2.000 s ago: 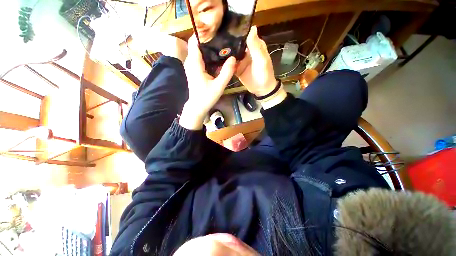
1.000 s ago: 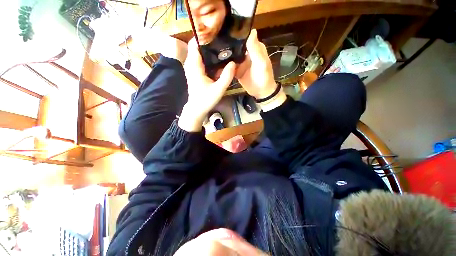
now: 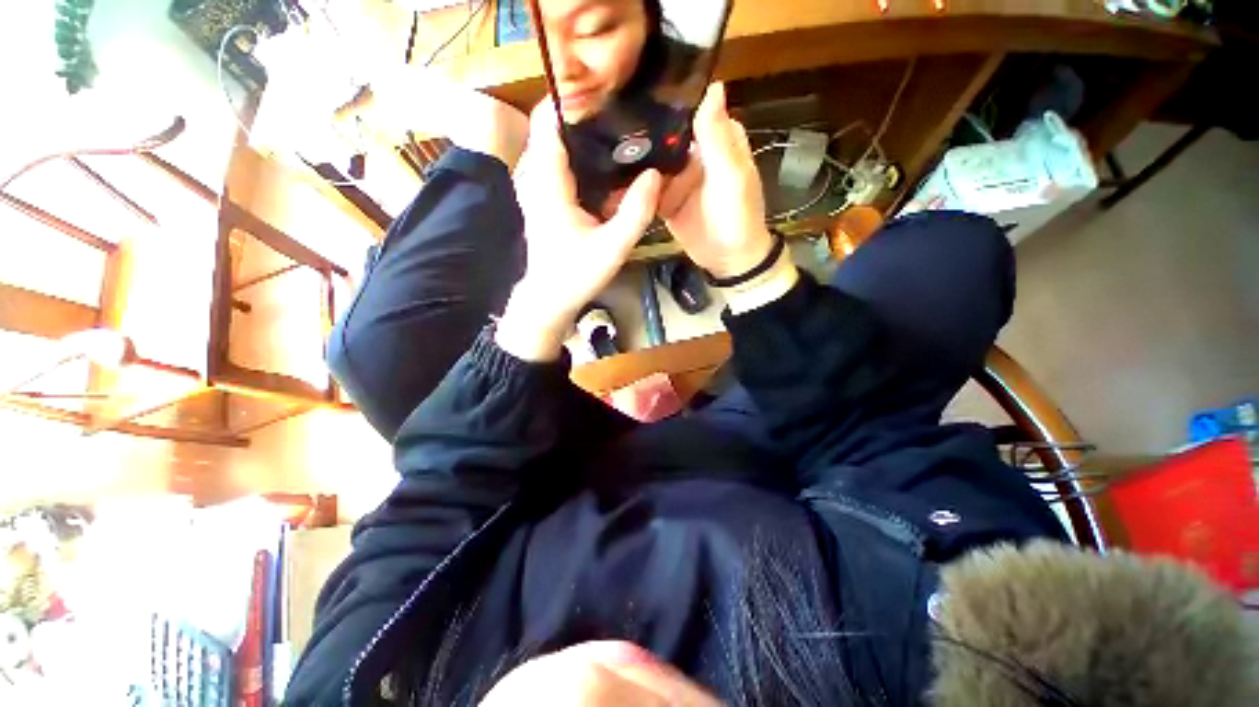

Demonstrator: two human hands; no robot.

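Note:
A smartphone (image 3: 628, 83) is held upright above the lap, its top cut off by the upper edge of the picture. Its screen shows a face, with a round shutter button and a small red dot near the lower end. My left hand (image 3: 580, 228) grips the phone's lower left side, its thumb at the bottom of the screen. My right hand (image 3: 718, 194), with a black wristband (image 3: 753, 265), grips the lower right side. The fingers behind the phone are hidden.
A long wooden table (image 3: 828, 39) runs across the top. A white box with a plastic bag (image 3: 1015, 173) stands under it at right. A wooden chair (image 3: 221, 325) is at left. Red thing (image 3: 1190, 514) at lower right; upright books (image 3: 258, 628) at lower left.
The phone and both hands have shifted slightly right in the picture. The red button mark has changed to a pale round one, with a small red dot now beside it.

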